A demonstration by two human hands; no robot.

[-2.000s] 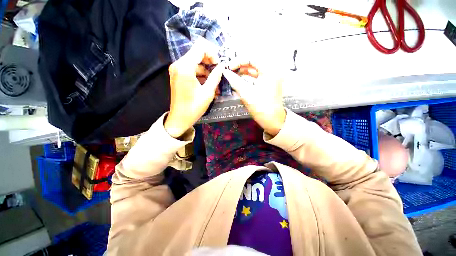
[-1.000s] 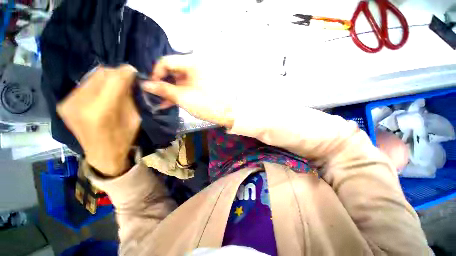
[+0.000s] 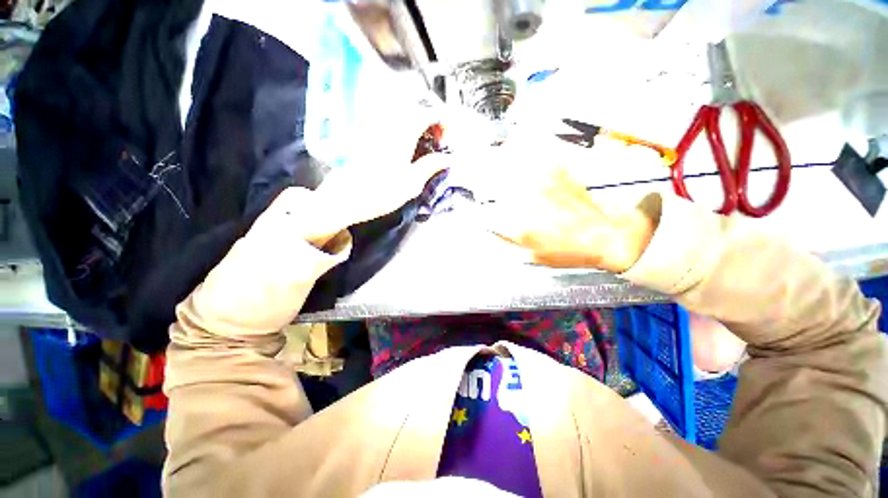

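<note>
The dark garment (image 3: 243, 126) is heaped at the left, with a plaid patch (image 3: 122, 199) and loose white threads on it. A small plaid fabric piece (image 3: 446, 202) shows between my hands, below the machine's needle area (image 3: 487, 89). My left hand (image 3: 375, 195) lies at the garment's right edge, its fingers closed on the plaid piece. My right hand (image 3: 574, 222) lies flat-looking on the white table, right of the piece. Glare washes out the fingertips of my right hand, so its hold is unclear.
Red-handled shears (image 3: 716, 160) and orange-yellow snips (image 3: 633, 141) lie right of my hands. A small black rectangular object (image 3: 860, 178) is at the far right. The ruler edge (image 3: 467, 306) runs along the table front. Blue crates (image 3: 654, 355) stand below.
The view has shifted, and the machine head now shows at the top. Both hands have moved from over the dark garment to below the needle area, with the plaid piece between them.
</note>
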